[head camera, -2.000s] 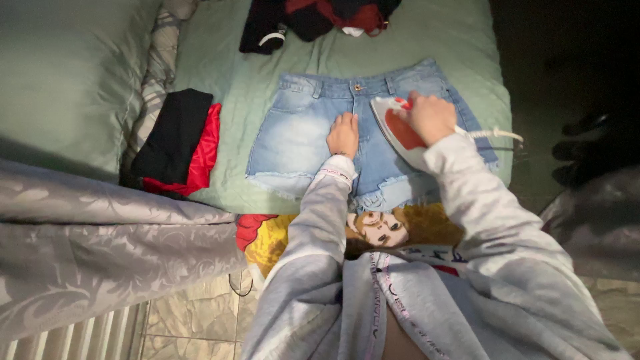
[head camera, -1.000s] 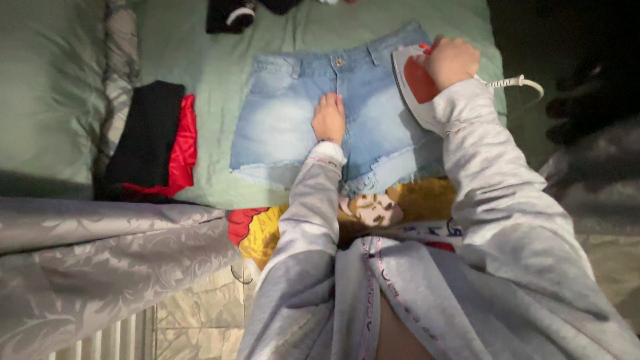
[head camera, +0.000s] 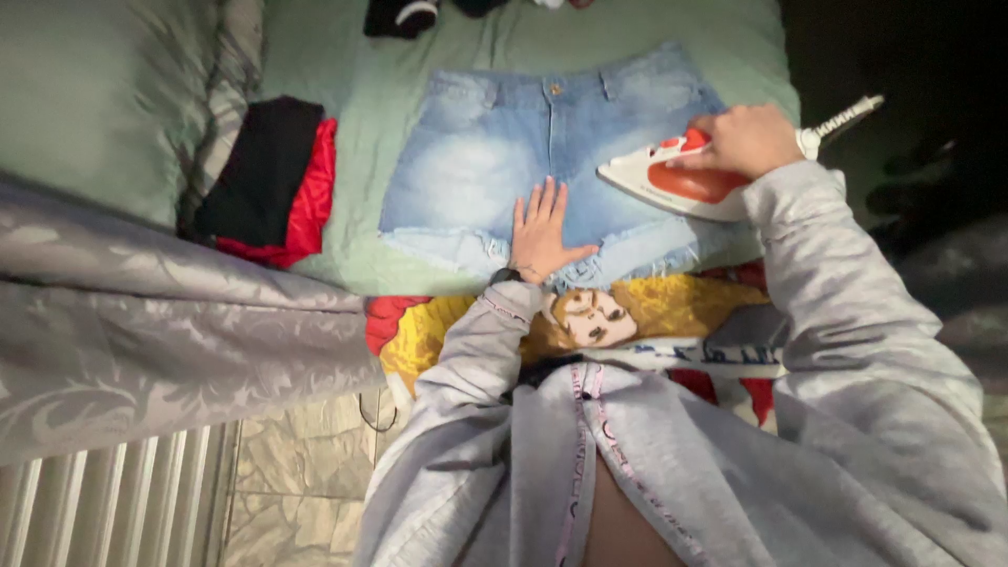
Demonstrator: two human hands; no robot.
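Observation:
Light blue denim shorts [head camera: 480, 150] with frayed hems lie spread on a green bed cover [head camera: 362, 157]. My left hand [head camera: 542, 232] rests on them, fingers apart and holding nothing, just below the fly at the inner leg. In my right hand [head camera: 748, 142] is a white and orange clothes iron [head camera: 677, 185], gripped by its handle. The iron's tip points left over the leg on the right side of the view, and its body covers part of that leg. Whether the soleplate touches the denim cannot be told. The iron's cord [head camera: 850, 116] sticks out to the right behind my hand.
Folded black cloth [head camera: 264, 169] and red cloth [head camera: 317, 193] lie at the left. Dark garments [head camera: 400, 17] are at the far edge. A printed, colourful cloth [head camera: 441, 323] hangs at the near edge, beside a grey patterned curtain [head camera: 173, 339]. A ribbed white radiator [head camera: 102, 504] stands lower left.
My left hand has moved down the shorts towards the hem, and its fingers have spread. The iron, upright along the shorts a second ago, has turned so its tip points left.

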